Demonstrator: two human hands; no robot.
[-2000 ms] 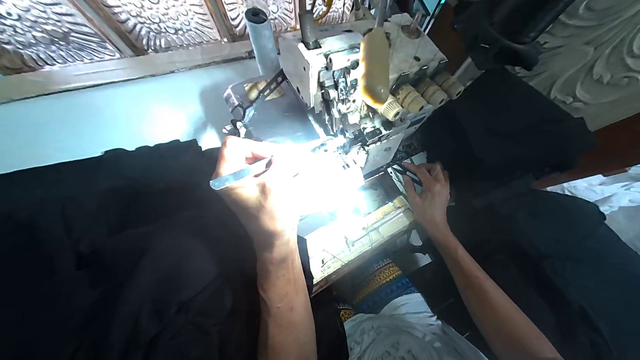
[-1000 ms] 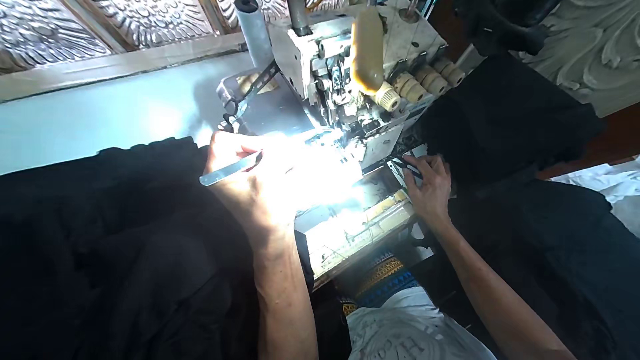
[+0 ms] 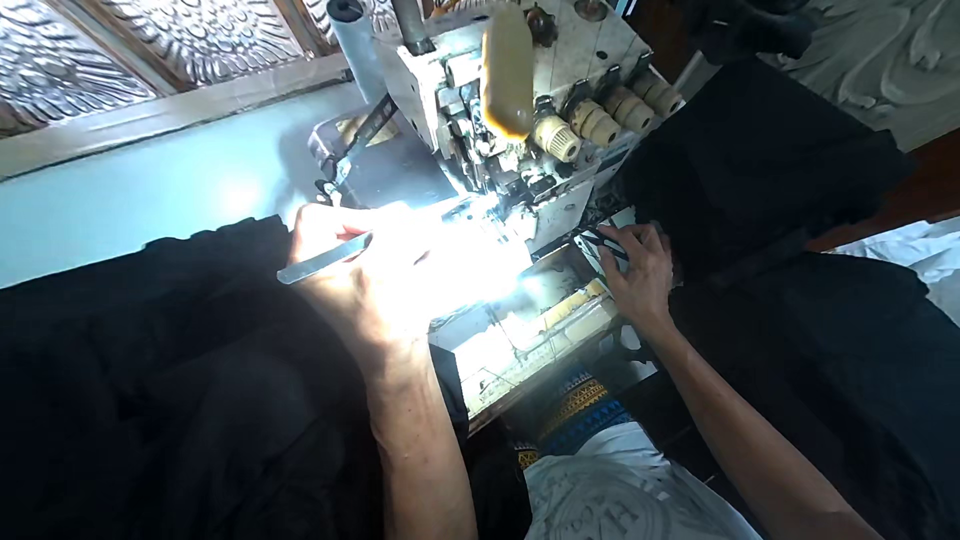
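My left hand (image 3: pixel 364 262) is shut on a pair of metal tweezers (image 3: pixel 322 259), whose blunt end sticks out to the left; the front end is lost in the glare of the lamp. It lies just left of the needle area of an overlock sewing machine (image 3: pixel 562 45). At the machine's right side, my right hand (image 3: pixel 641 270) has its fingers around the black handles of a small tool (image 3: pixel 604 244), perhaps scissors or thread snips. Black fabric (image 3: pixel 150 375) spreads over the left of the table, under and beside my left forearm.
More black fabric (image 3: pixel 765 165) is piled to the right of the machine. Tension knobs (image 3: pixel 556 138) line its front. A grey tube (image 3: pixel 358 52) stands behind it, and a jointed metal arm (image 3: pixel 364 135) reaches beside it. The pale tabletop (image 3: pixel 150 187) meets a carved, framed panel at the back.
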